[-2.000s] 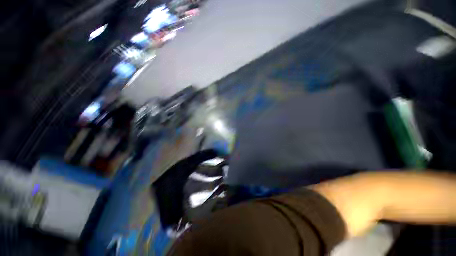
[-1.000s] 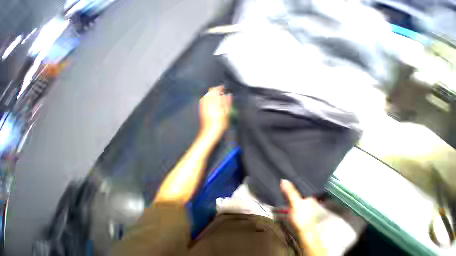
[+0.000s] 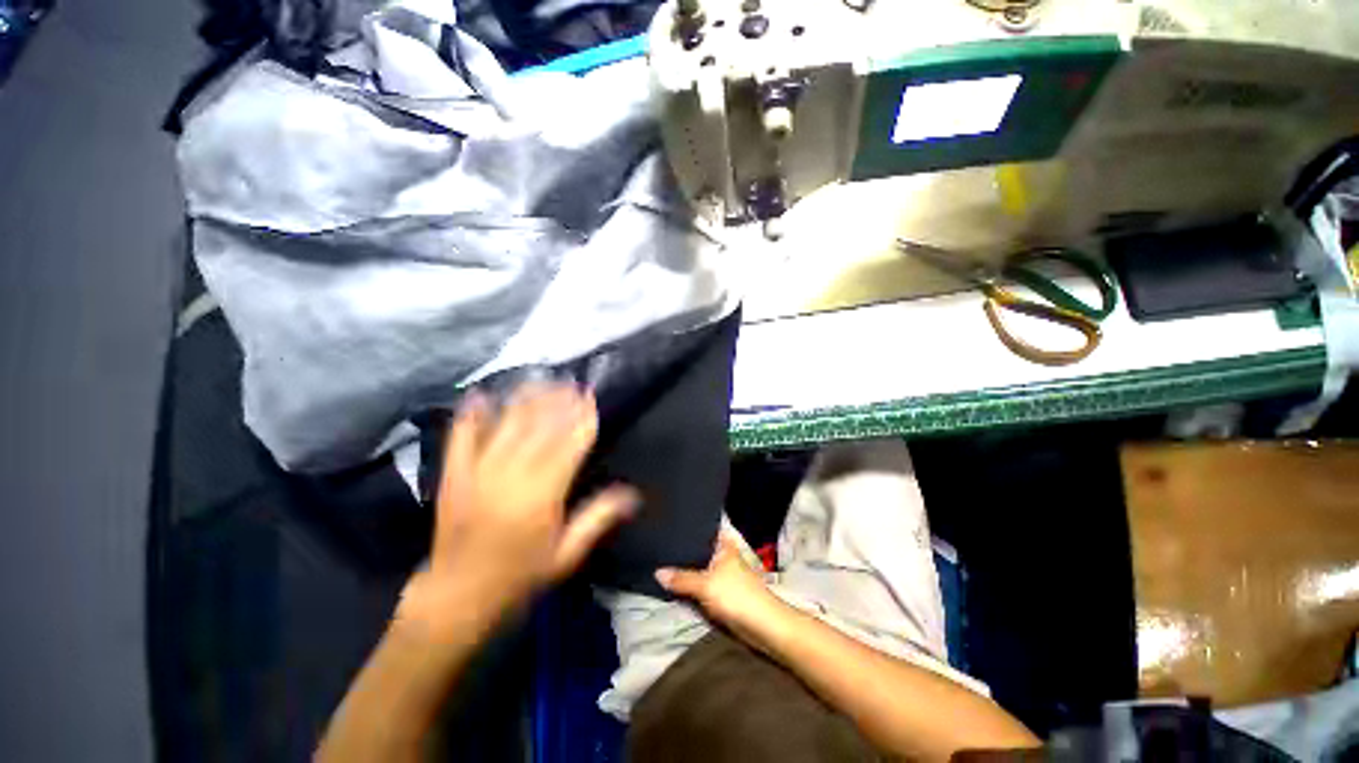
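The grey garment panel lies heaped left of the needle, its right end running under the sewing machine head. The dark outer fabric hangs from it over the table's front edge towards the lap. My left hand is spread over the left part of the dark fabric, slightly blurred, fingers apart; whether it touches the cloth is unclear. My right hand pinches the lower right corner of the dark fabric above the lap. The presser foot area is small and partly hidden by cloth.
Scissors with green and orange-yellow handles lie right of the needle. A dark flat box lies beyond them. The green ruler-marked edge borders the white table. A shiny brown board is at lower right. Dark cloth covers the left side.
The view has swung round to the machine. My left hand has moved from beside the garment to over the dark fabric. My right hand remains at the fabric's lower edge.
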